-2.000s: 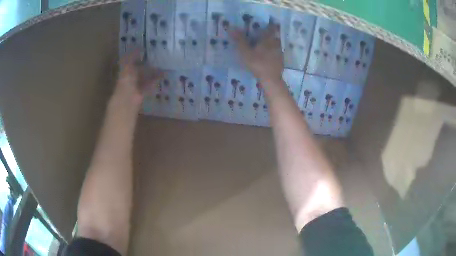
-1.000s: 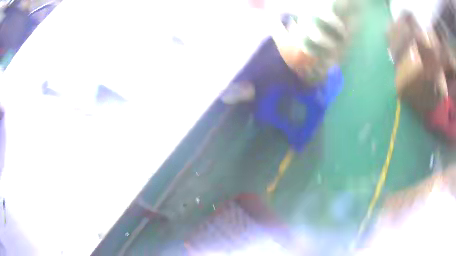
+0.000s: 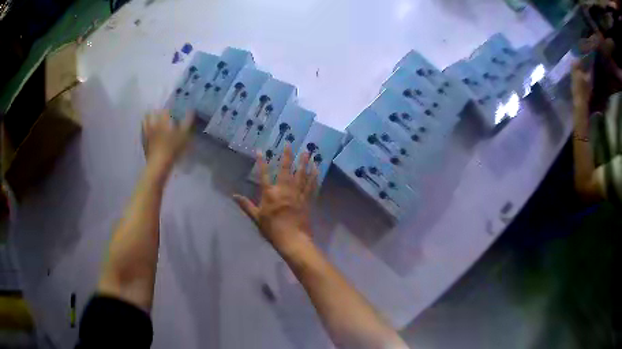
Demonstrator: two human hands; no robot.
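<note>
Slim light blue retail boxes (image 3: 254, 102) with dark round-headed prints lie in a stepped row across the white worktable (image 3: 225, 272). My left hand (image 3: 166, 138) is at the row's left end, blurred, with its fingers near the leftmost box; whether it touches is not clear. My right hand (image 3: 286, 204) is spread, palm down, with its fingertips over the lower edge of the boxes at the row's right end; it grips nothing. A second slanted row of the same boxes (image 3: 402, 123) lies just right of it.
More blue boxes (image 3: 487, 75) lie farther right. Another person's arm (image 3: 582, 129) is at the right edge. A brown carton (image 3: 48, 129) stands beyond the table's left edge. A yellow and dark marker (image 3: 73, 310) lies at the lower left. Small dark blue marks are on the table behind the row.
The view has turned from the inside of a large carton, past the table edge and green floor, to the tabletop. Both hands, out of sight one second ago, are now at the box row.
</note>
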